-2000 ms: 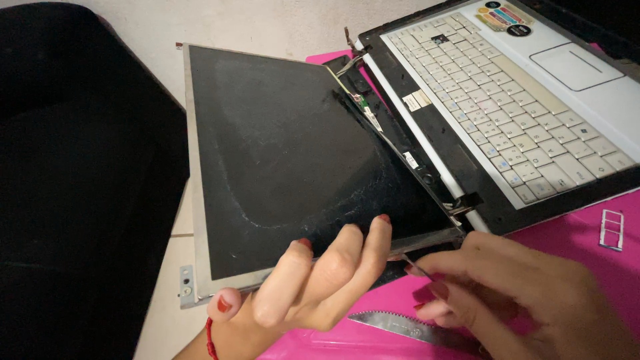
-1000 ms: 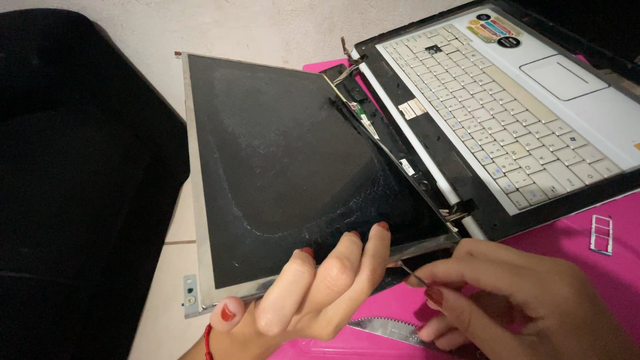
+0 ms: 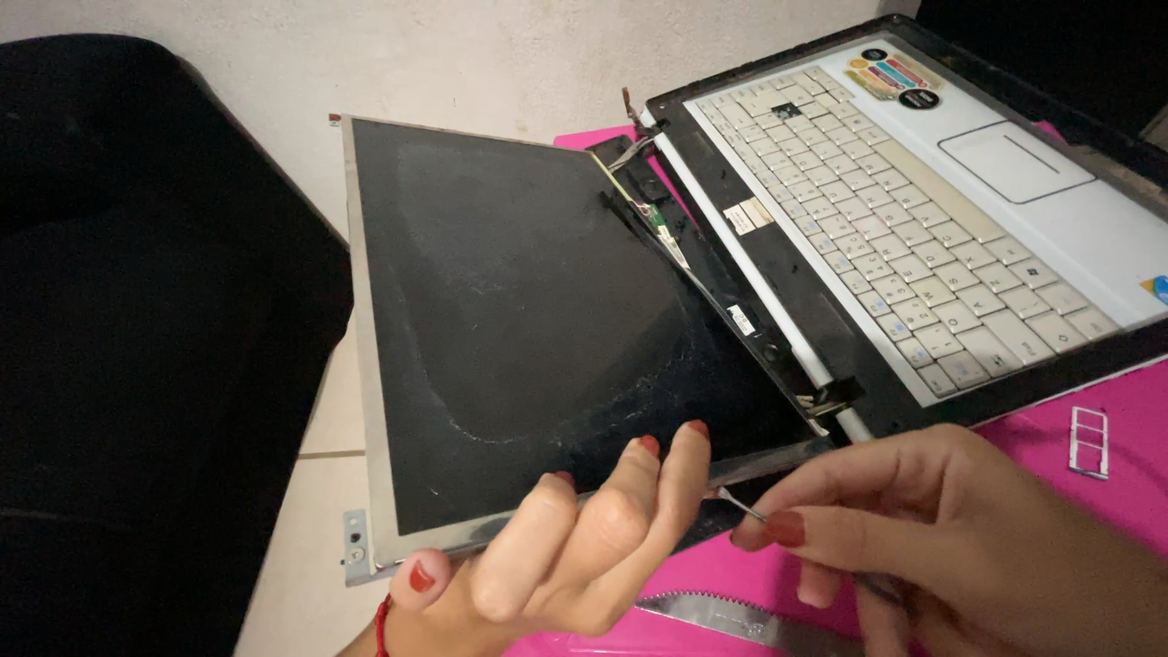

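Observation:
A laptop's LCD panel [image 3: 547,292], dark with a metal frame, lies tilted beside the laptop's base. My left hand [image 3: 566,547] grips its near edge, with several fingertips on the screen face and the thumb at the corner. Between the thumb and index finger of my right hand [image 3: 894,529] is a thin metal tool [image 3: 739,502], whose tip meets the panel's near edge close to my left fingers. The rest of the tool is mostly hidden by my right hand. A small green circuit board [image 3: 655,217] and wires run along the panel's hinge side.
The open laptop base with its white keyboard [image 3: 912,228] lies at the right. On the pink surface [image 3: 693,566] are a serrated knife blade [image 3: 721,619] and a small card tray [image 3: 1089,443]. A metal bracket [image 3: 356,547] projects at the panel's corner. Black fabric [image 3: 155,319] fills the left.

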